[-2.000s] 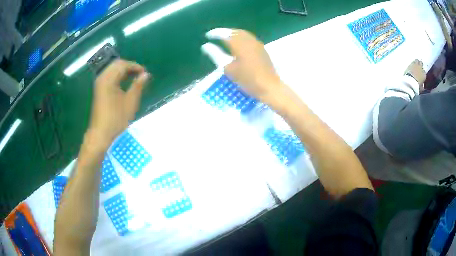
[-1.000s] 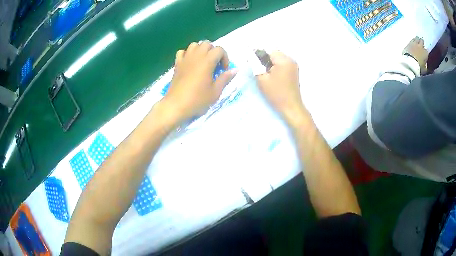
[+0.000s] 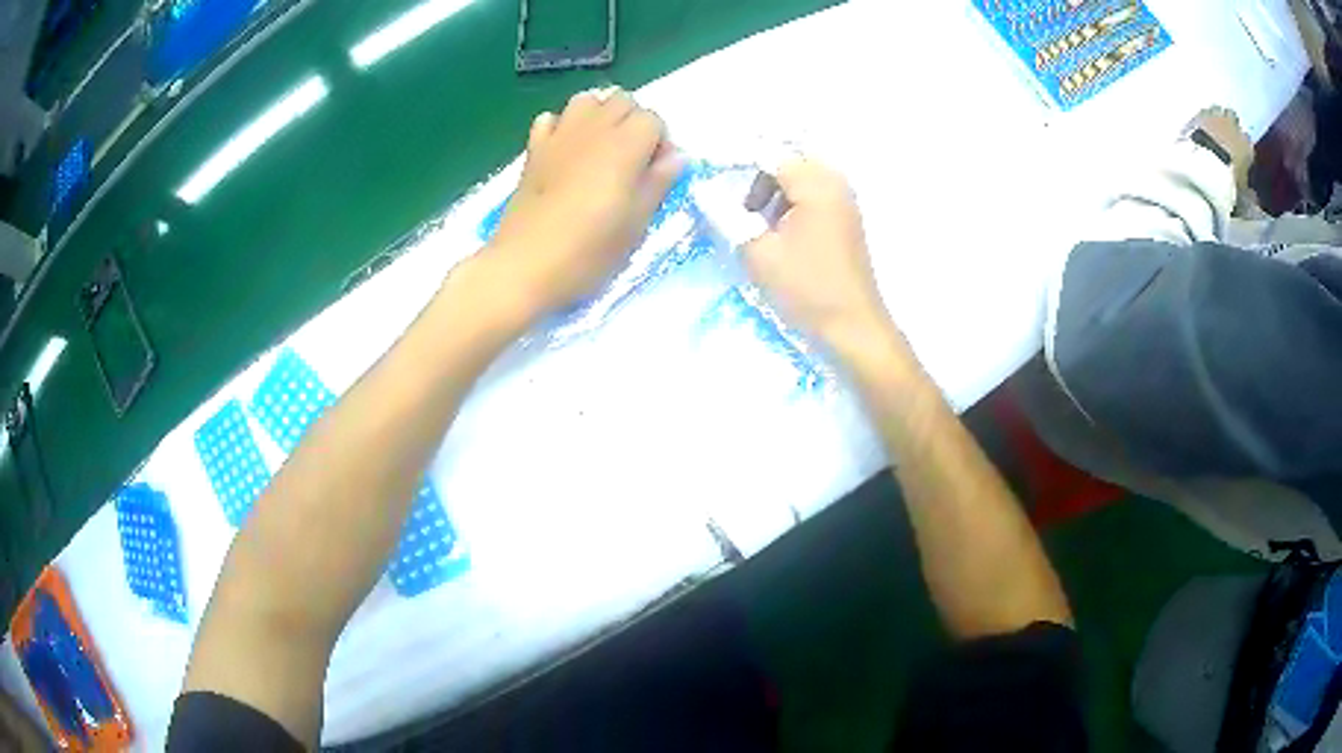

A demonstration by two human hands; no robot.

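Observation:
A clear, wrinkled plastic bag (image 3: pixel 626 280) with blue dotted sheets lies on the white mat. My left hand (image 3: pixel 589 191) is closed on its upper left part, fingertips hidden. My right hand (image 3: pixel 812 243) is just right of the bag, with a small dark thing (image 3: pixel 762 193) between thumb and fingers; I cannot tell what it is. More blue sheet shows under shiny film (image 3: pixel 780 336) below my right hand. Loose blue dotted sheets (image 3: pixel 233 462) lie at the left, and one (image 3: pixel 424 547) is partly behind my left forearm.
An orange tray (image 3: pixel 33 603) with dark blue contents is at far left. Black phone frames lie on the green belt (image 3: pixel 427 133), one at the top (image 3: pixel 567 62) and one at left (image 3: pixel 118 336). A blue tray (image 3: pixel 1082 47) is at upper right. A neighbour's grey sleeve (image 3: pixel 1200 331) is at right.
My left hand has moved from the belt to the bag and closed on it. My right hand has moved right and down and now has the dark thing. The belt's frames have shifted left in view.

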